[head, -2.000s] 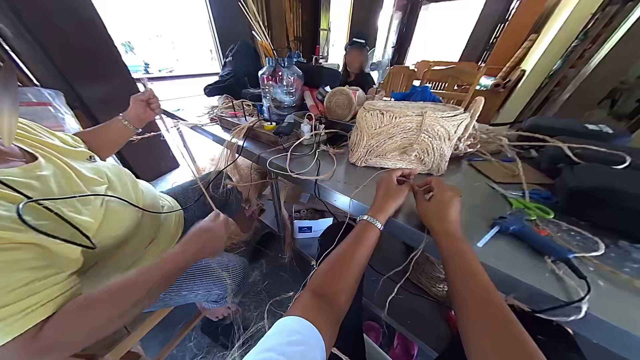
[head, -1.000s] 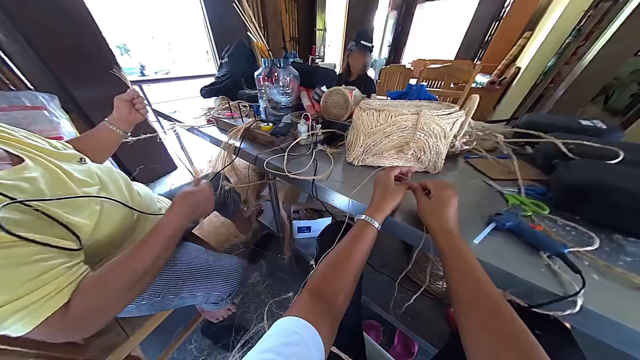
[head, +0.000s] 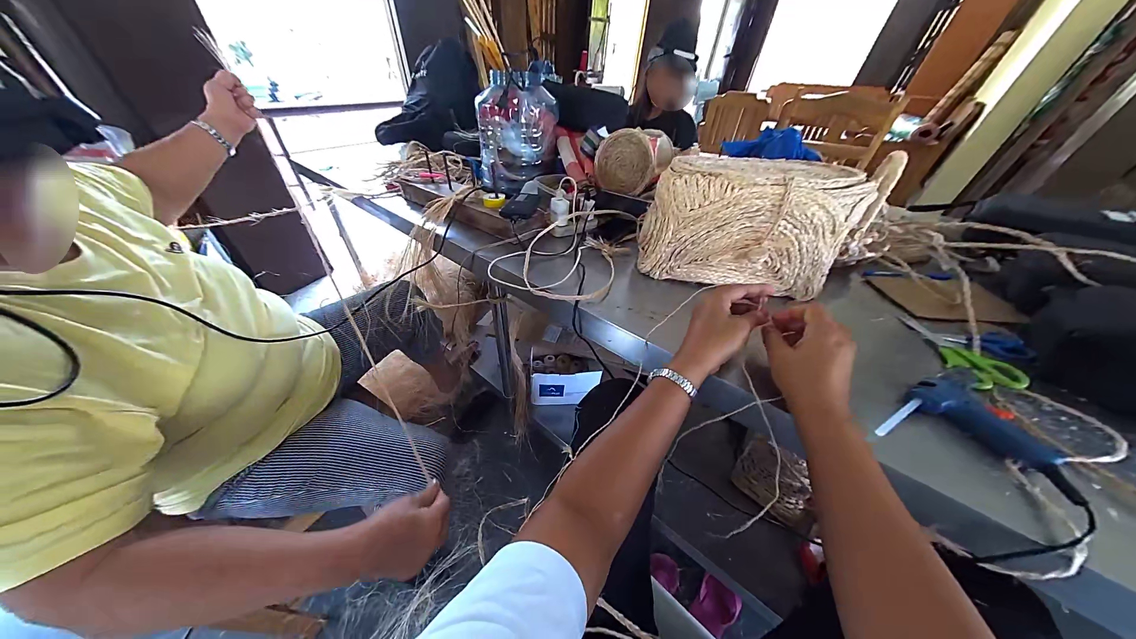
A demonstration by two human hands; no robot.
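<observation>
At the edge of the metal table, my left hand [head: 721, 327] and my right hand [head: 806, 351] meet, their fingertips pinching a thin natural-fiber cord [head: 770, 426]. Its loose lengths hang below the hands and run down along my left forearm. The exact spot where the cord is gripped is partly hidden by the fingers. Just behind my hands stands a woven bag [head: 723, 226] of coiled, braided fiber.
Right of my hands lie a blue glue gun [head: 985, 426] with its cable, green-handled scissors [head: 981, 366] and a cardboard piece [head: 945, 297]. A power strip [head: 568, 213] and large plastic bottles [head: 516, 124] stand farther left. A co-worker in a yellow shirt [head: 177, 355] sits close at the left, holding strands.
The co-worker's lower hand has moved down and away from the raised one, with a long strand drawn between them. My hands stay together at the table edge.
</observation>
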